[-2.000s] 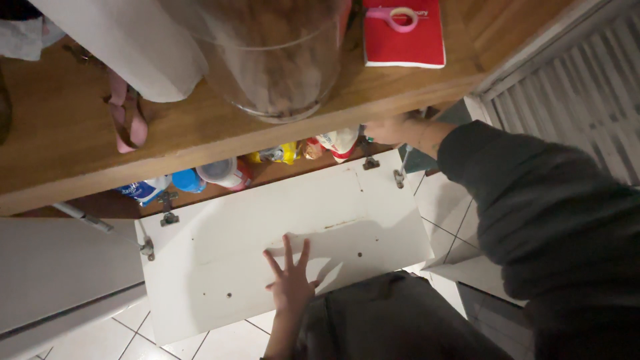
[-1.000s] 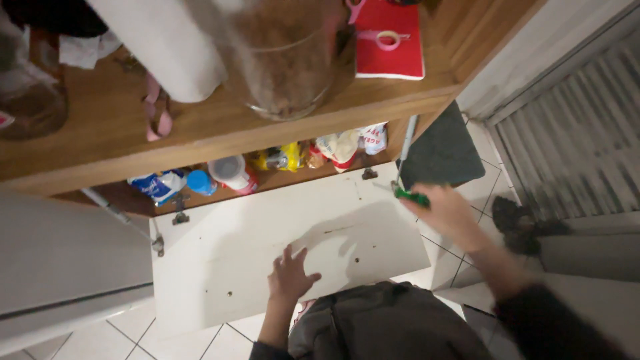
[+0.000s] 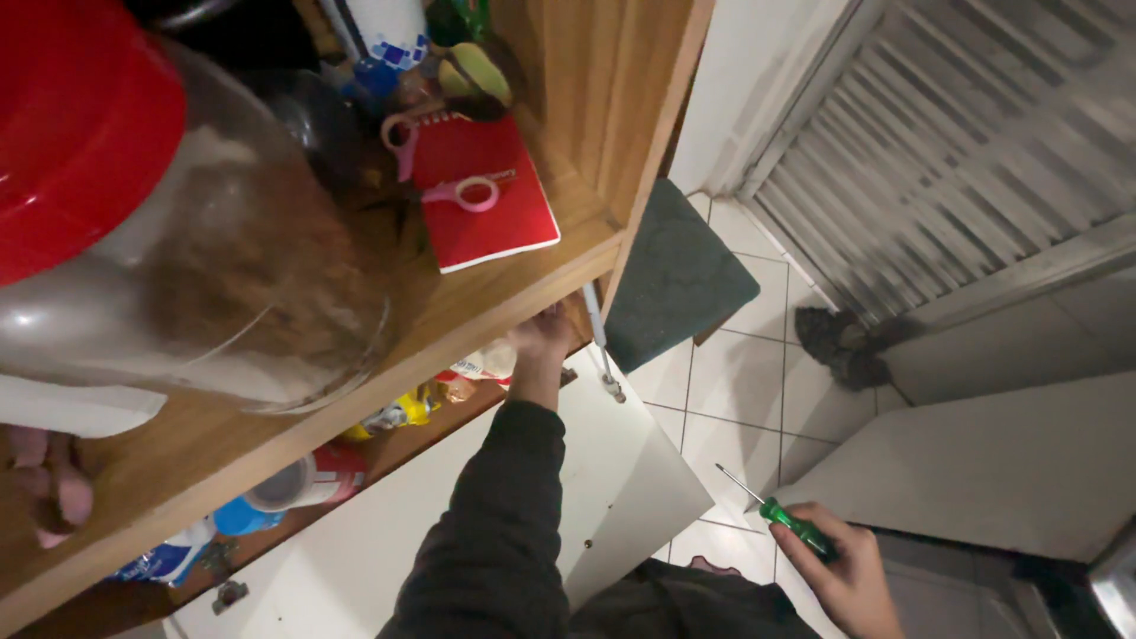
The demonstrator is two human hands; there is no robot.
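My right hand [image 3: 839,564] holds a screwdriver with a green handle [image 3: 799,530], its thin metal shaft pointing up and left over the tiled floor. My left hand [image 3: 543,330] reaches under the wooden shelf edge into the cabinet's lower compartment, beside the upper end of a gas strut [image 3: 594,315]; its fingers are partly hidden, so whether it grips something cannot be told. The white flap door [image 3: 497,479] hangs folded down below my left sleeve. The strut's lower end joins a bracket [image 3: 612,387] on the door. A hinge [image 3: 229,596] shows at lower left.
On the shelf [image 3: 568,240] stand a large clear jar with a red lid [image 3: 80,133], a red notebook [image 3: 497,213] and pink-handled scissors [image 3: 477,193]. Food packages [image 3: 395,415] fill the compartment. A dark green panel [image 3: 679,275] and a louvered metal door [image 3: 941,151] are at right.
My left hand has left the flap door and reached into the compartment near the strut. My right hand, with the screwdriver, has moved away from the hinge area. The view has shifted right.
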